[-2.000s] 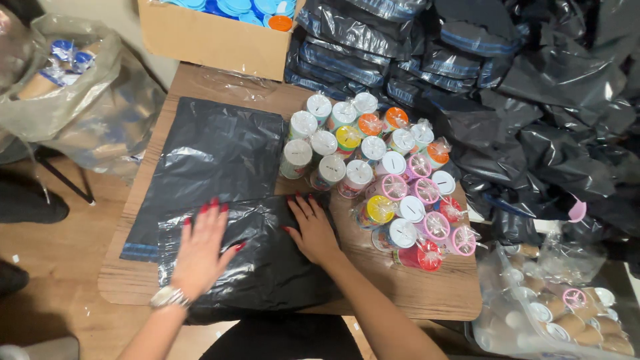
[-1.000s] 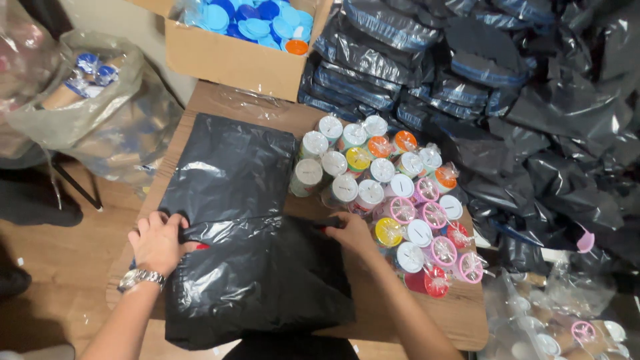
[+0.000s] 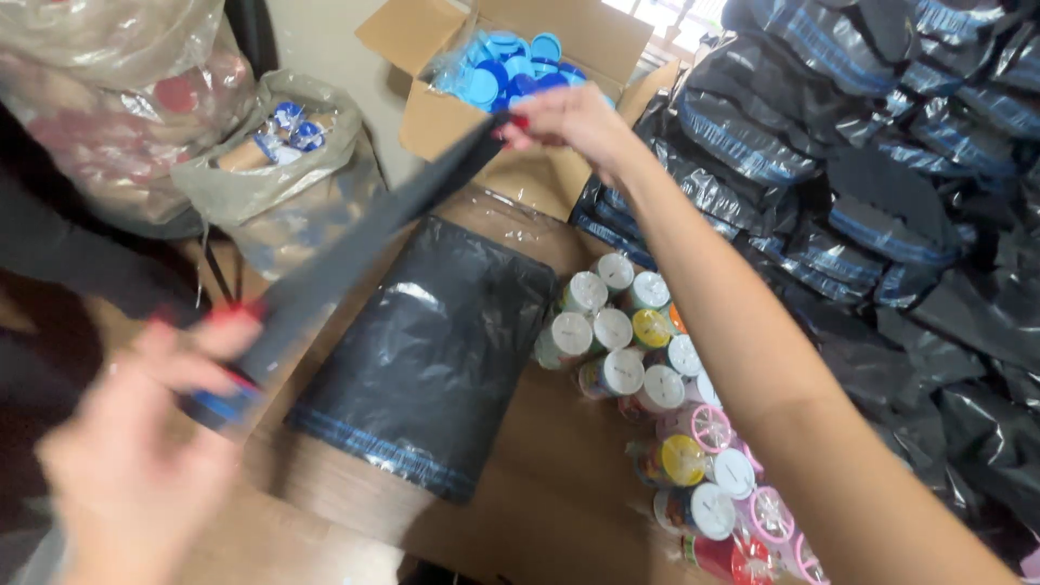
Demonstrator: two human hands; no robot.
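My left hand (image 3: 154,422), blurred at the lower left, grips one end of a black plastic bag (image 3: 357,236). At the top centre my right hand (image 3: 561,122) pinches the bag's other end, so it stretches diagonally in the air between them. Below it, a stack of flat black plastic bags (image 3: 439,349) with a blue printed edge lies on the wooden table. Several wrapped canisters with white, yellow, red and pink lids (image 3: 621,372) stand together to the right, partly hidden by my right forearm.
Behind the table stands an open cardboard box (image 3: 455,130) of blue plastic lids (image 3: 504,73). A translucent sack (image 3: 268,179) with wrapped tubes is at the left. Filled black plastic packages (image 3: 747,130) are piled along the right. The wooden table's bare part (image 3: 552,487) shows near the front.
Both hands have risen from the table and spread apart, now holding a black bag in the air. The folded black bag at the front of the table is gone from there. The view has shifted.
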